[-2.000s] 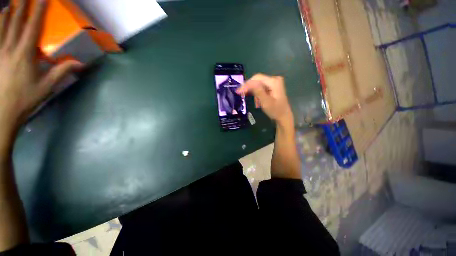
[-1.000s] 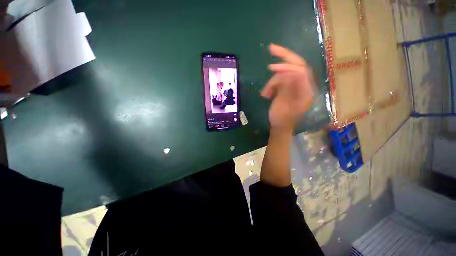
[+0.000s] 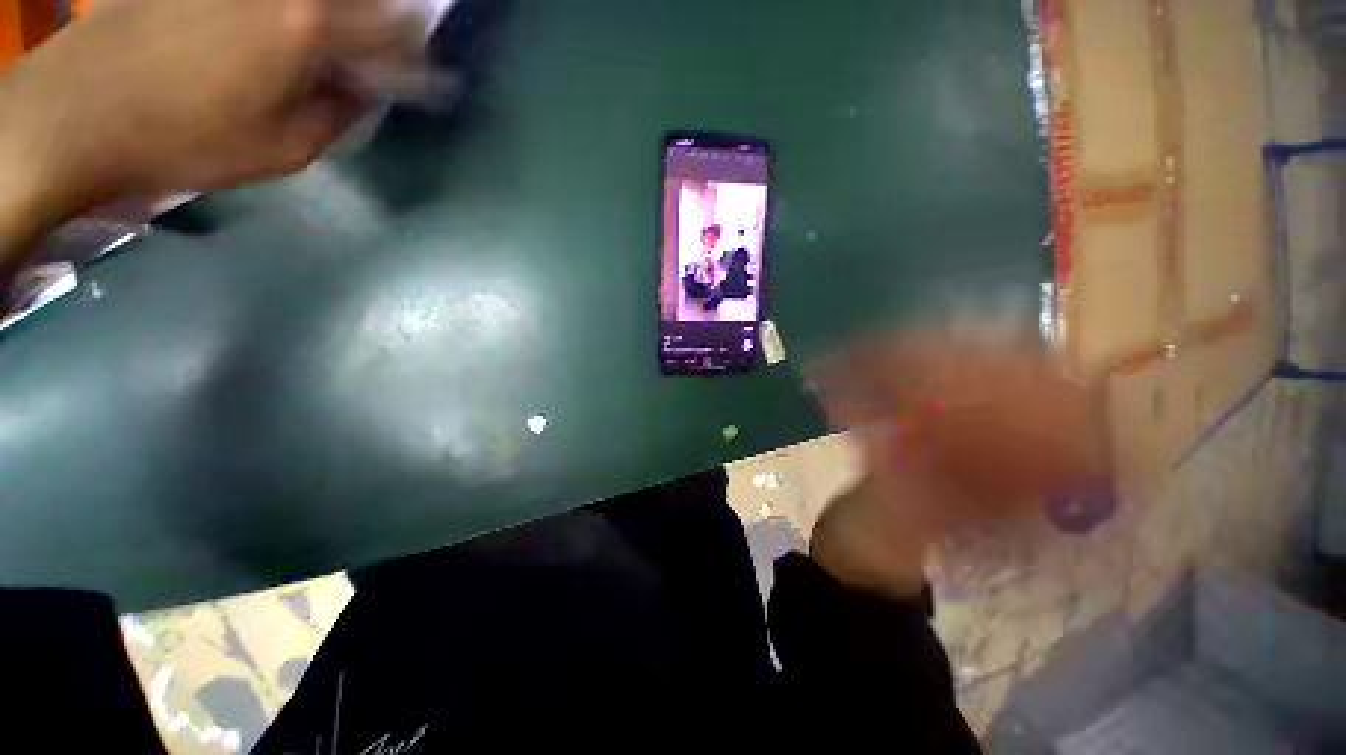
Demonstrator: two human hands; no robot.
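Observation:
The smartphone [image 3: 715,254] lies face up on the dark green bench top [image 3: 591,89], its bright screen showing a picture. My left hand [image 3: 222,89] is at the upper left, partly cut off and blurred, with its fingers at a white panel [image 3: 421,22] of a product box. Whether it grips the panel is unclear. An orange box part [image 3: 42,21] shows at the top left corner behind my left hand. My right hand [image 3: 974,428] is strongly blurred beyond the bench's near edge, right of the phone. Its fingers cannot be made out.
A small white tag [image 3: 772,342] lies by the phone's lower right corner. A white scrap [image 3: 537,423] lies nearer me. A taped brown carton [image 3: 1115,133] stands right of the bench, with a blue tubular frame [image 3: 1281,266] beyond. A grey box shape [image 3: 1181,664] is at the lower right.
My left hand has come back into view at the upper left, at the white panel. My right hand has moved down and right, away from the phone. The phone's picture changed earlier.

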